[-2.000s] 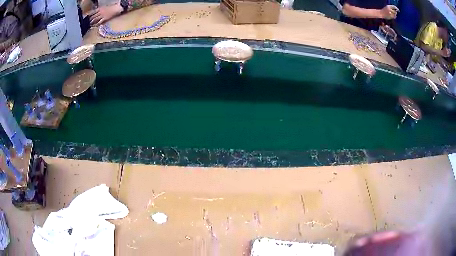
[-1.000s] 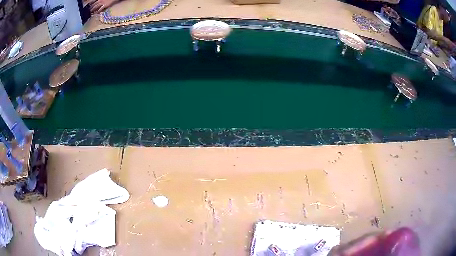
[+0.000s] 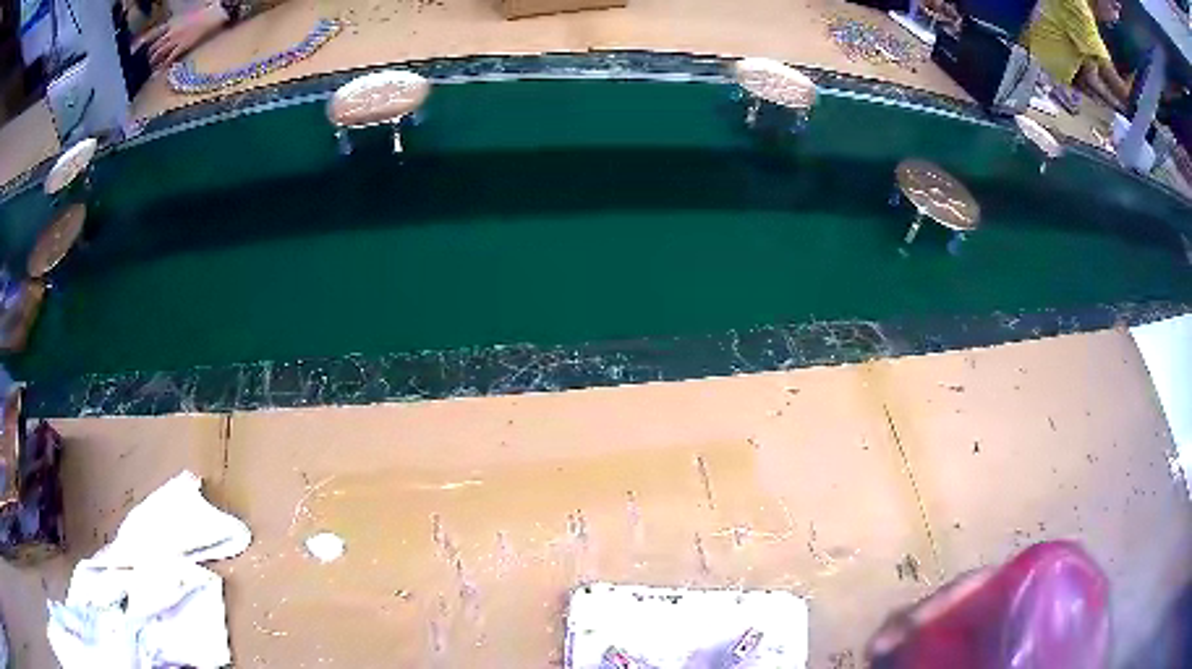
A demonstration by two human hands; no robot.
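Observation:
A white rectangular plate (image 3: pixel 686 614) lies on the near bench at the bottom centre, cut off by the frame edge. Two small posts with reddish marks show near its lower part. A blurred, glossy red-pink lump (image 3: pixel 1013 614) is close to the camera at the bottom right, beside the plate with a gap between them. I cannot tell whether it is part of my right hand or something held in it. A dark blur lies right of it. My left hand is not in view.
A green belt (image 3: pixel 523 261) crosses ahead, carrying round plates on legs (image 3: pixel 379 98), (image 3: pixel 936 196). A crumpled white cloth (image 3: pixel 150 582) and dark block (image 3: pixel 33 490) are at left. A white sheet (image 3: pixel 1167 392) is at right. People's hands (image 3: pixel 190 29) and small parts (image 3: pixel 255 65) are across the belt.
The view has swung right, so bench things appear further left. The round plates have also moved left relative to the bench. The red-pink lump has come further into view.

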